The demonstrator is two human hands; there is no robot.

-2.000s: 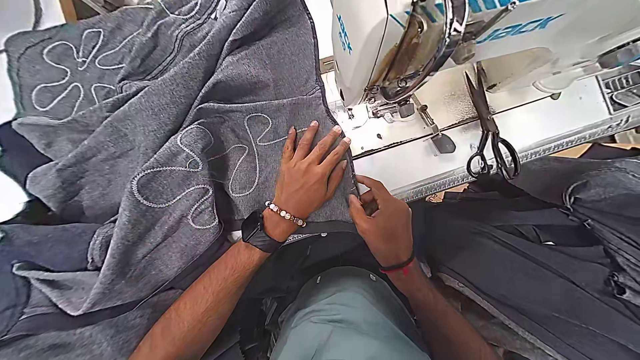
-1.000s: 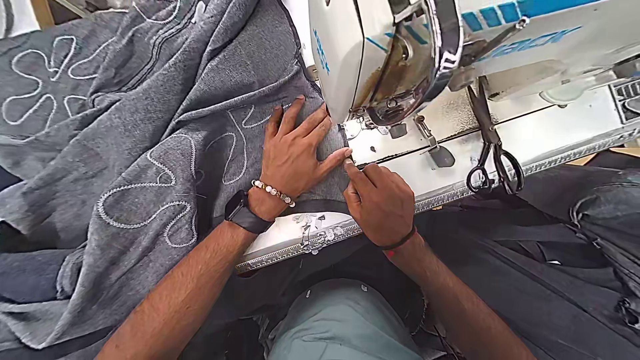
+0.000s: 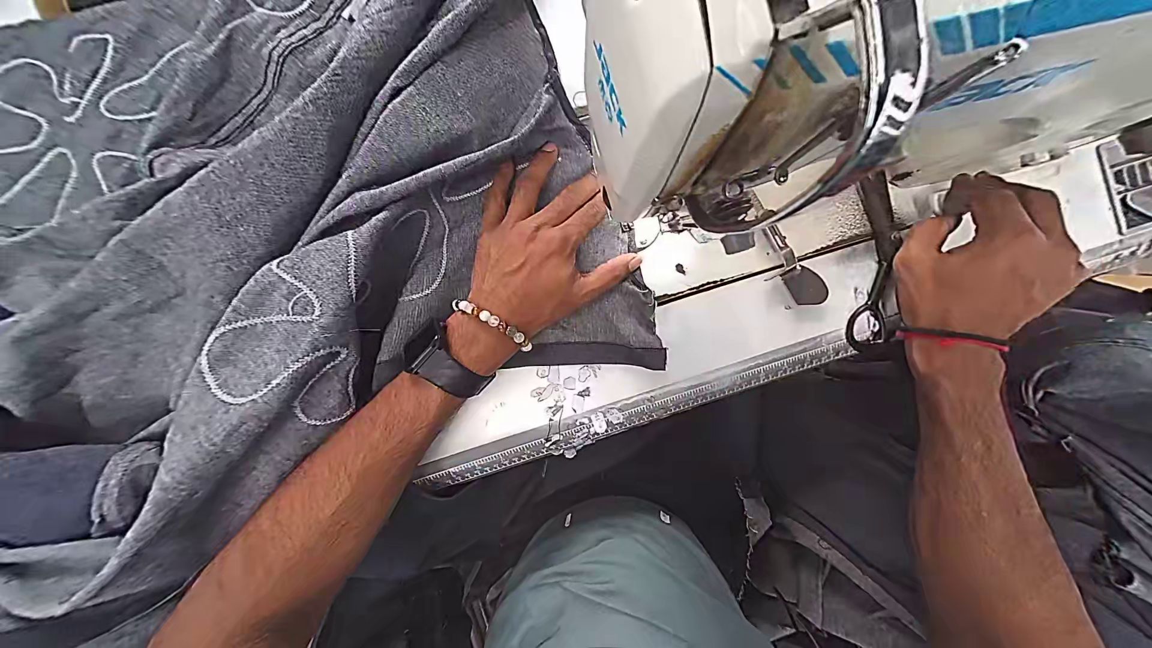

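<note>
Grey knit fabric (image 3: 432,99) with pale looped stitching spreads across the left side, its dark-bound edge running beside the needle area of a white sewing machine (image 3: 648,108). My left hand (image 3: 540,252) lies flat on this fabric, fingers spread, the thumb near the presser foot (image 3: 646,230). At the right, my right hand (image 3: 990,252) has curled fingers at the machine's lower body, by a small pale part; whether it grips that part is unclear. Black-handled scissors (image 3: 866,326) lie just left of the right hand and are partly hidden by it.
A measuring tape strip (image 3: 648,409) runs along the front edge of the white machine table (image 3: 720,333). Thread scraps and bits of lint (image 3: 562,391) lie near that edge. Dark garments (image 3: 1080,405) are heaped at the lower right. A metal lever (image 3: 801,279) sits right of the needle.
My right hand has left the fabric edge beside my left hand and moved right, to the machine body by the scissors. My left hand remains spread on the fabric.
</note>
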